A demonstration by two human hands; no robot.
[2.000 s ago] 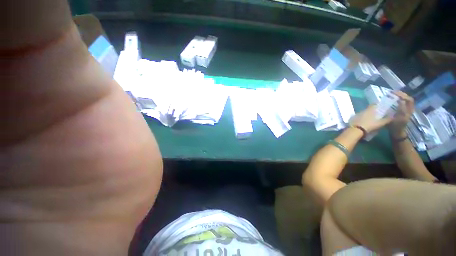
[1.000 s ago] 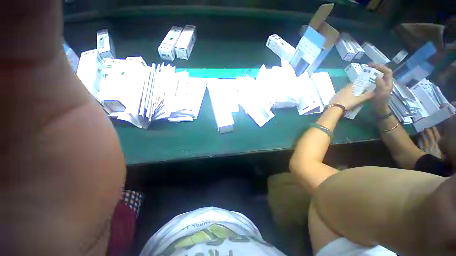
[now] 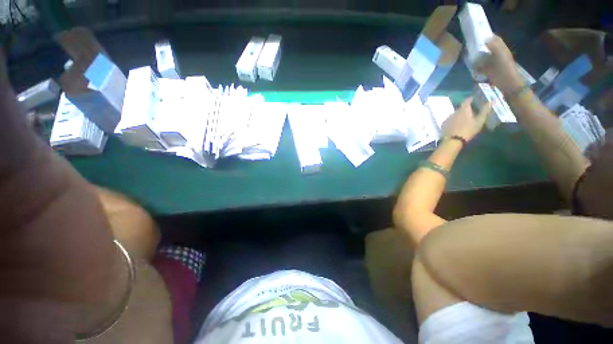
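A blurred bare arm, very close to the camera, fills the left rim; no fingers of my left hand show. A bent bare arm crosses the lower right; my right hand is not in view. Nearest in front, white papers (image 3: 232,127) stand fanned in a dense overlapping row on the green bench (image 3: 269,185). A larger white box (image 3: 140,107) stands at the row's left end. Slim white cartons (image 3: 306,141) lie right of the fan, beside another bright white pile (image 3: 380,114). Glare hides their print.
Two closed cartons (image 3: 259,59) lie on the dark belt, with single ones to either side. Blue-and-white display boxes (image 3: 101,87) stand left and right (image 3: 423,60). Another person's hands (image 3: 480,87) handle cartons at right. An arm with a bangle (image 3: 128,269) is at lower left.
The close arm at left has drawn back toward the rim, uncovering a display box and cartons. The other person's farther hand has risen with a carton, apart from the nearer hand.
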